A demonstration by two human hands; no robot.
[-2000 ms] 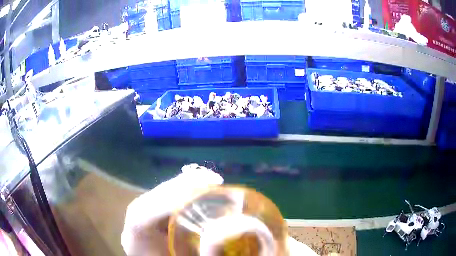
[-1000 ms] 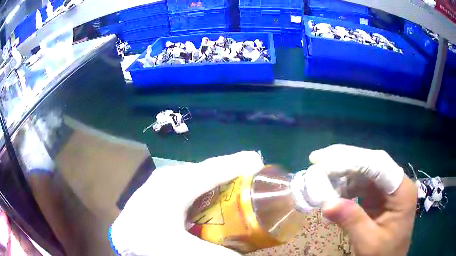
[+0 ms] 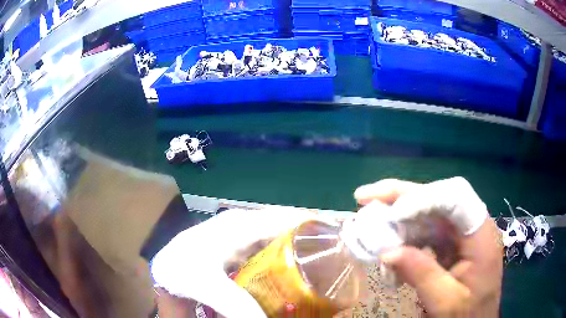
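A large bottle (image 3: 279,273) with a yellow label and a clear upper part lies tilted across the lower middle, its neck toward the right. My left hand (image 3: 211,254), in a white knit glove, is wrapped around the bottle's body. My right hand (image 3: 447,248), bare with white covers on some fingers, has its fingers closed on the white cap (image 3: 372,235) at the bottle's neck. Whether the cap is loose from the neck cannot be told. The bottle's lower end is hidden by the glove.
A white-black toy part (image 3: 188,149) lies on the green belt (image 3: 267,174); others (image 3: 526,236) sit at right. Blue bins (image 3: 248,90) heaped with parts stand behind. The spotted cardboard mat (image 3: 388,295) shows under my hands. A dark reflective panel (image 3: 115,118) is at left.
The bottle came down from close to the camera and turned sideways, and my right hand came onto its cap. Since the last earlier frame, the toy part on the belt sits further left.
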